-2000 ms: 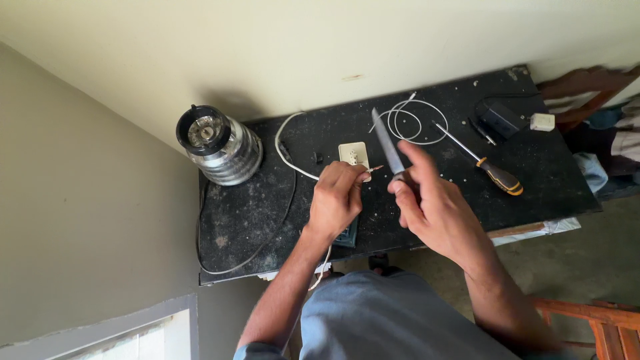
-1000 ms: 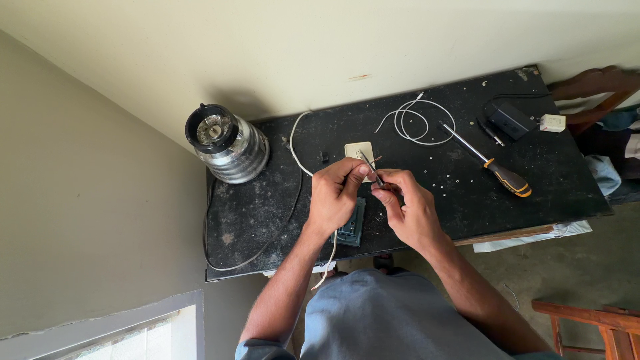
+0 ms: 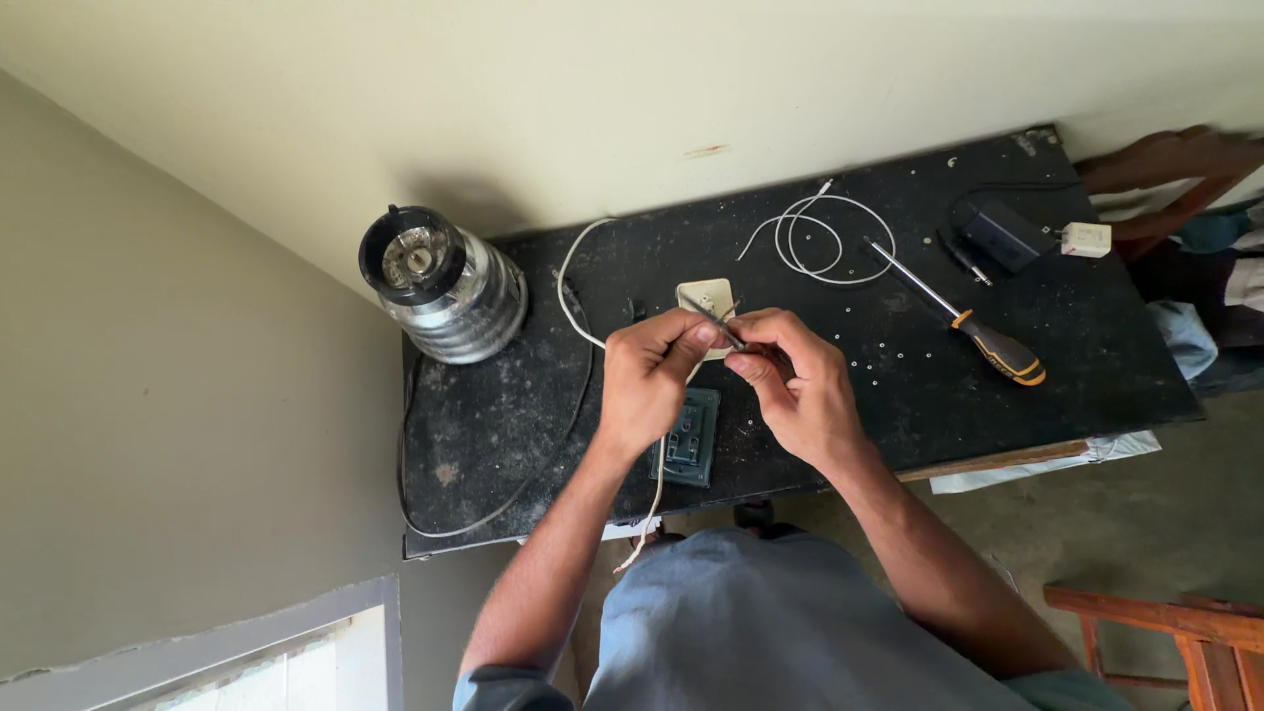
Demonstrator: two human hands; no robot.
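Note:
Both hands meet over the black tabletop. My left hand (image 3: 652, 370) pinches the end of a white cable (image 3: 657, 484), whose other part hangs past the table's front edge. A knife (image 3: 706, 314) is in my right hand (image 3: 798, 380), its blade lying across the cable end at my left fingertips; the handle is mostly hidden by the fingers. A bit of copper-coloured wire shows near the blade. Behind the fingers lies a cream electrical fitting (image 3: 719, 291), partly covered. Below the hands rests a dark blue-green socket plate (image 3: 696, 439).
A blender base or jar (image 3: 449, 291) stands at left, a dark cord beside it. At right lie a coiled white cable (image 3: 834, 197), a screwdriver (image 3: 987, 346), a black adapter (image 3: 1007, 235) and a white charger (image 3: 1086, 239). Wooden chairs (image 3: 1165, 612) flank the black table (image 3: 1106, 346).
Two seconds ago the knife blade was raised apart from my left hand. My right hand has since moved left and brought the blade against the cable end.

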